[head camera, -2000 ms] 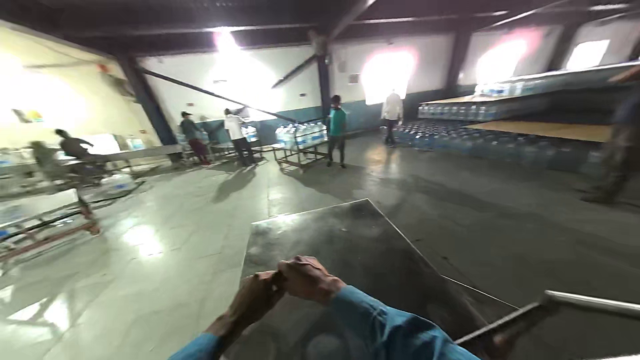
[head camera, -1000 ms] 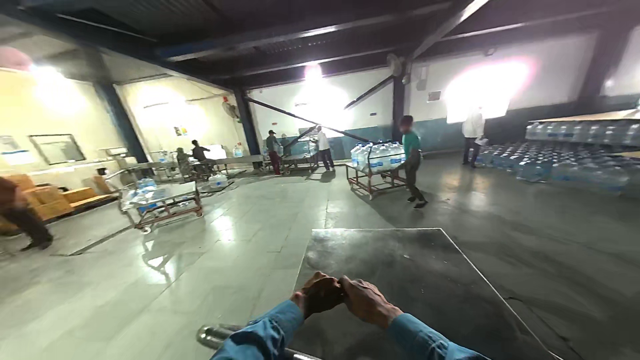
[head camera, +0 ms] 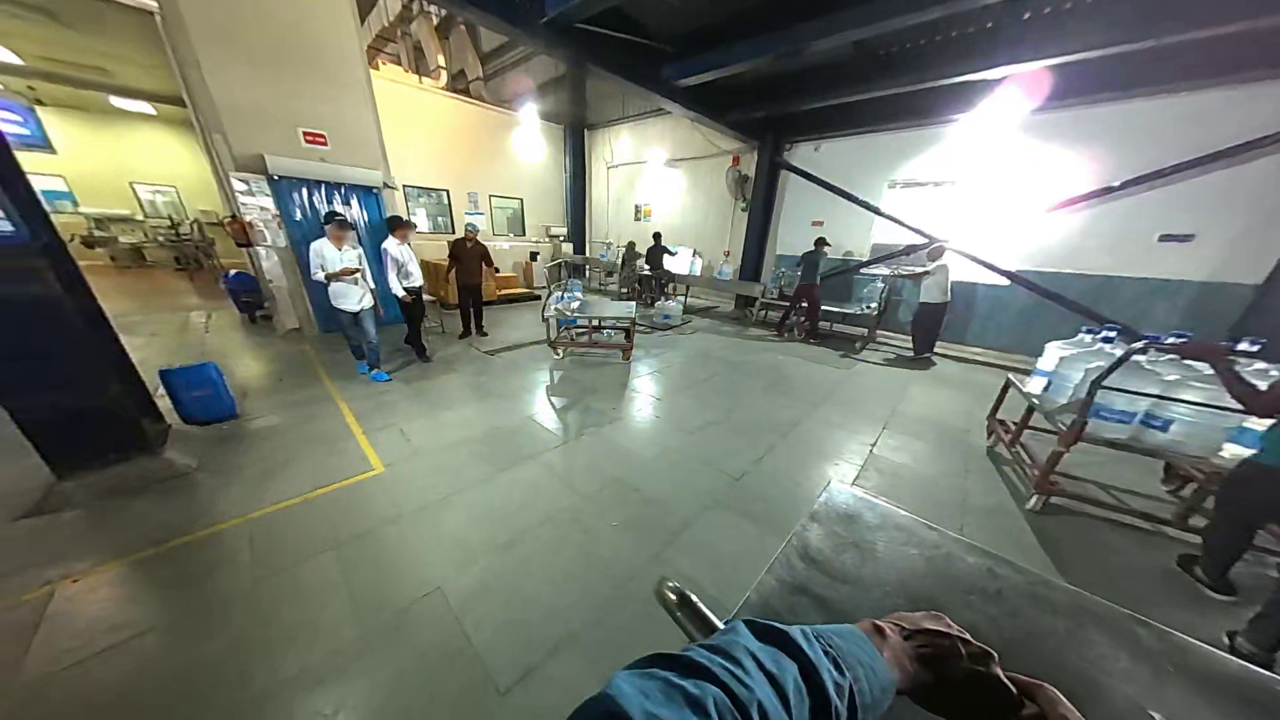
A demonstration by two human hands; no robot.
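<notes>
At the lower right of the head view, my left hand [head camera: 945, 660], in a blue sleeve [head camera: 760, 670], is above a flat grey metal surface [head camera: 920, 560]. Its fingers meet my right hand [head camera: 1045, 697], of which only a small part shows at the bottom edge. Whether anything is between the fingers cannot be told. A round-ended metal tube [head camera: 688, 607] juts out beside the sleeve, at the left edge of the metal surface.
A person pushes a red-framed cart [head camera: 1060, 470] of large water bottles [head camera: 1150, 400] at the right. Another cart [head camera: 592, 312] stands mid-floor. Several people stand or walk farther back. A blue container [head camera: 198, 392], a dark pillar [head camera: 70, 330] and a yellow floor line [head camera: 345, 410] are at the left.
The view has swung left. My hands stay together over the metal surface. The person with the bottle cart is now nearer, at the right edge.
</notes>
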